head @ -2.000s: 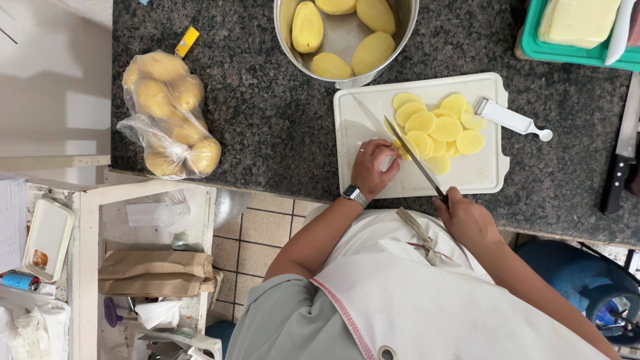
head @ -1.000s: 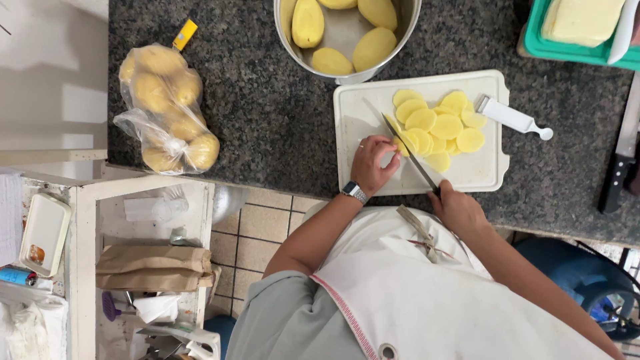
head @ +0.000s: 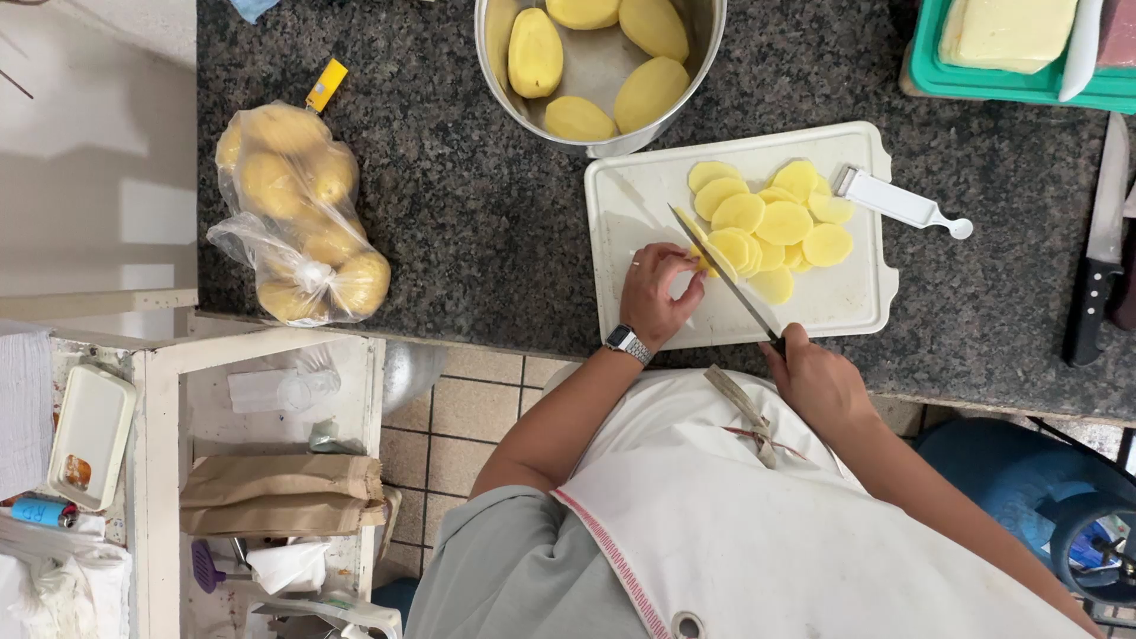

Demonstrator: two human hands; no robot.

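My right hand is closed on the dark handle of a kitchen knife, its blade slanting up and left over a white cutting board. My left hand, with a watch on its wrist, pinches a piece of peeled potato beside the blade; the fingers hide part of it. Thin potato slices lie overlapping right of the blade. A white-handled peeler rests across the board's right edge. Beyond the board, a metal pot holds several peeled potatoes.
A tied plastic bag of potatoes lies at the left on the granite counter, near a yellow object. A green tray holds a pale block. Another knife lies far right. Shelves stand lower left.
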